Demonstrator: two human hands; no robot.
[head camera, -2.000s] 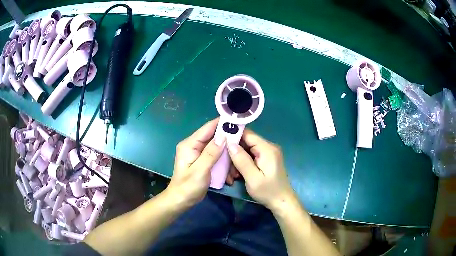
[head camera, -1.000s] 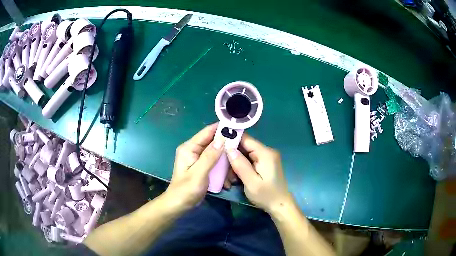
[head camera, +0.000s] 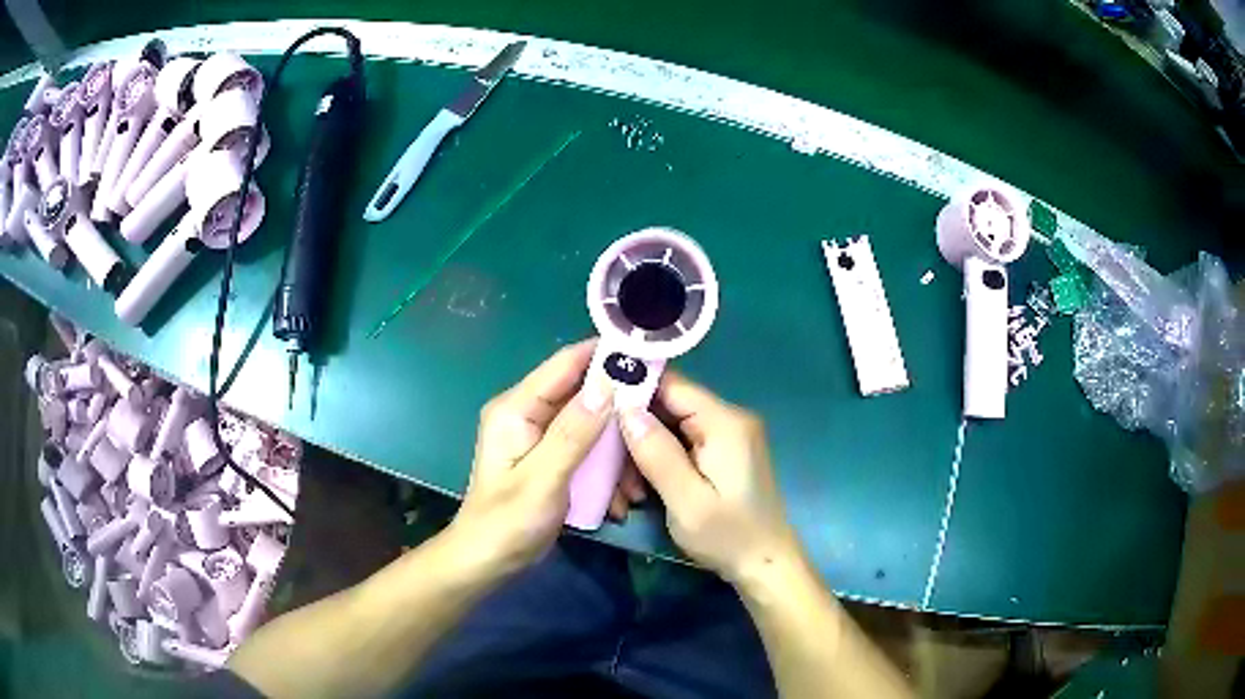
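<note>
A pale pink handheld fan (head camera: 595, 471) is upright between my hands near the bench's front edge. Its round head has a black centre and points away from me, and a dark oval button shows just below the head. My left hand (head camera: 542, 440) grips the handle from the left, with its thumb below the button. My right hand (head camera: 703, 471) grips it from the right, thumb beside the left thumb. The fingers behind the handle are mostly hidden.
A handle cover (head camera: 866, 321) and another fan (head camera: 984, 335) lie right, near small pink parts (head camera: 1024, 341) and a plastic bag (head camera: 1161, 362). Left are a black screwdriver (head camera: 317, 219), a knife (head camera: 417, 164), a row of fans (head camera: 157, 157) and a heap of pink pieces (head camera: 164, 519).
The fan and both hands sit slightly lower in view than before. The grip looks the same. The things at right have shifted slightly with the view.
</note>
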